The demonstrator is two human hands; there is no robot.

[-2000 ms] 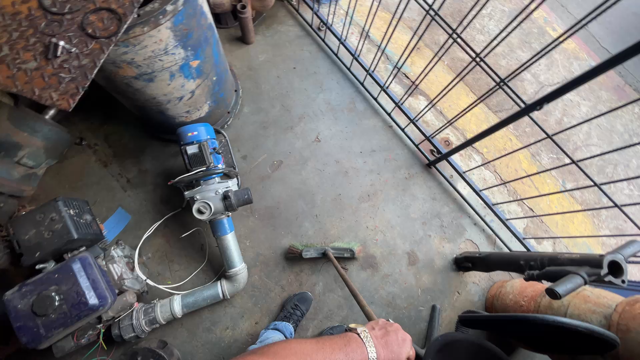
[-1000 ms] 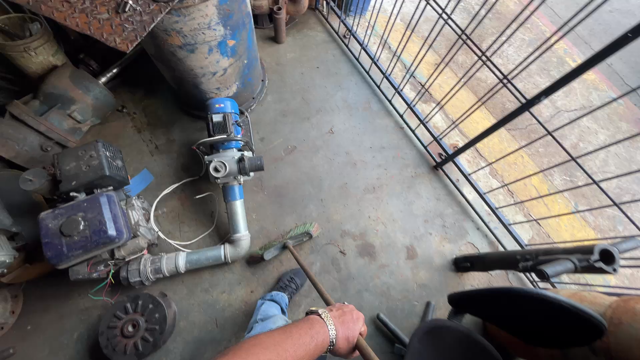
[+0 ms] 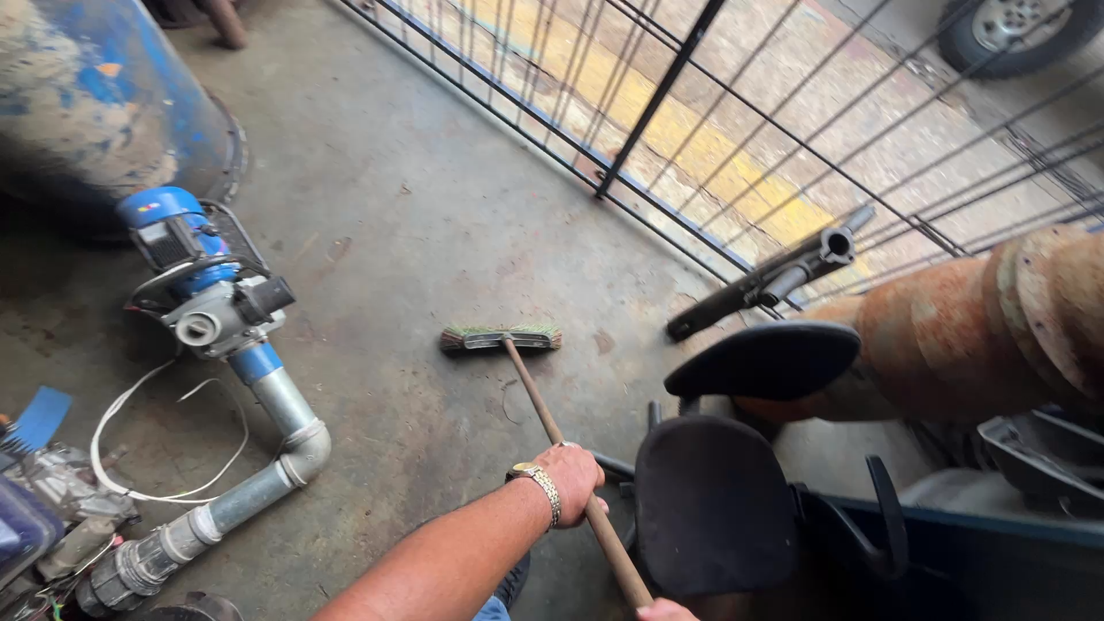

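A push broom with green and reddish bristles rests with its head on the concrete floor, and its wooden handle slants down to the right. My left hand, with a metal-band watch on the wrist, is closed around the middle of the handle. At the bottom edge, part of my right hand shows at the upper end of the handle; most of it lies outside the frame. My shoe is partly hidden under the left forearm.
A blue electric pump on a metal pipe, a loose white cable and a large blue drum stand left. At right are a black office chair, a rusty pipe and dark metal tubes. A black barred fence borders the floor.
The broom head has moved away from beside the pump's pipe elbow, and its bristles now lie farther from it. The view has shifted right, bringing in more of the chair and a vehicle wheel.
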